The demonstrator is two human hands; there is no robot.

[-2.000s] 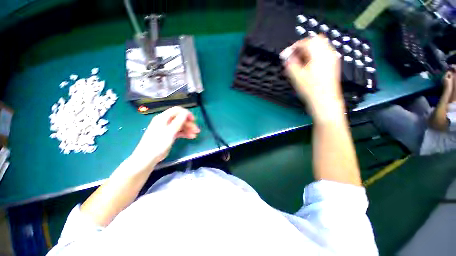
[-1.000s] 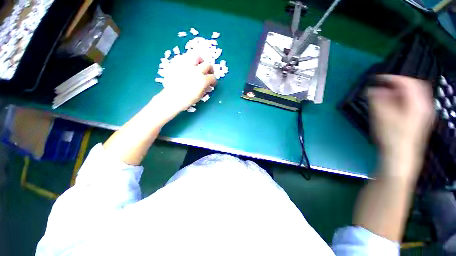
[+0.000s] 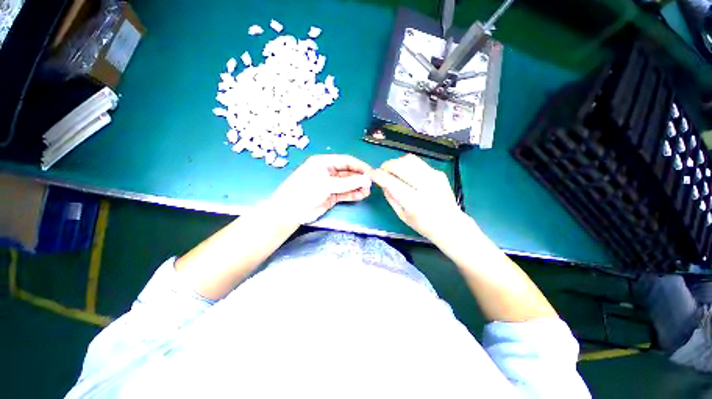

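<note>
My left hand and my right hand meet fingertip to fingertip above the green mat near the bench's front edge. My left fingers are pinched on what looks like a small white part, mostly hidden by the fingertips. My right fingertips are bent in at the same spot; whether they grip it is hidden. A loose pile of small white parts lies on the mat to the left, beyond my left hand. The bench fixture, with silvery top and clamps, stands behind my right hand.
Stacked black compartment trays stand at right, with rows of white parts in the top one. At left are pale strips, a cardboard box with clear plastic, and a black bin edge. The fixture's black cord runs behind my right hand.
My left hand has moved from the white pile to the bench's front edge. My right hand has come left from the black trays, and the two now meet. The view has shifted slightly.
</note>
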